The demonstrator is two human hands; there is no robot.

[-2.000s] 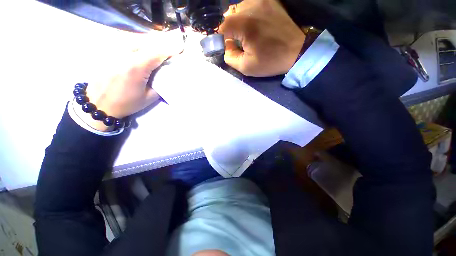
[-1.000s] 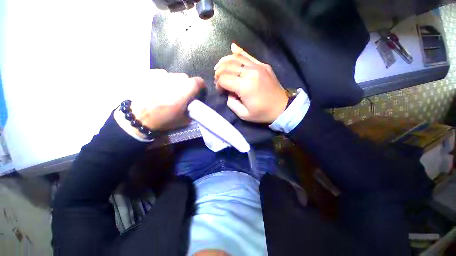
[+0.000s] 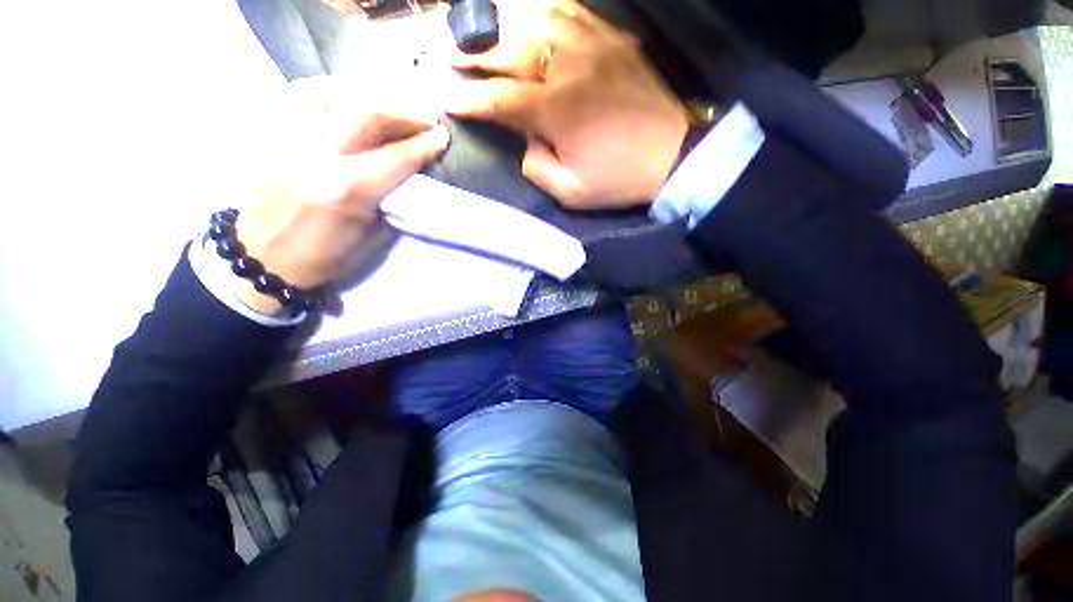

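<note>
The dark fabric panel lies under my right hand and runs off to the upper right over the table. A narrow folded white piece slants from my left fingertips towards the table's near edge. My left hand pinches the dark cloth and the white piece's upper end between thumb and fingers, left of the needle area. My right hand is spread with its fingers on the dark cloth, pressing it. A round dark-grey knob is just above my right fingers. Glare hides the needle.
The white table has a grey ruled front edge. Snips and a small flat metal piece lie at its right, beside a dark slotted inset. Boxes stand below right.
Both hands have moved up towards the machine head with the cloth. My right hand's fingers have spread out over it. The folded white piece has moved up onto the table edge.
</note>
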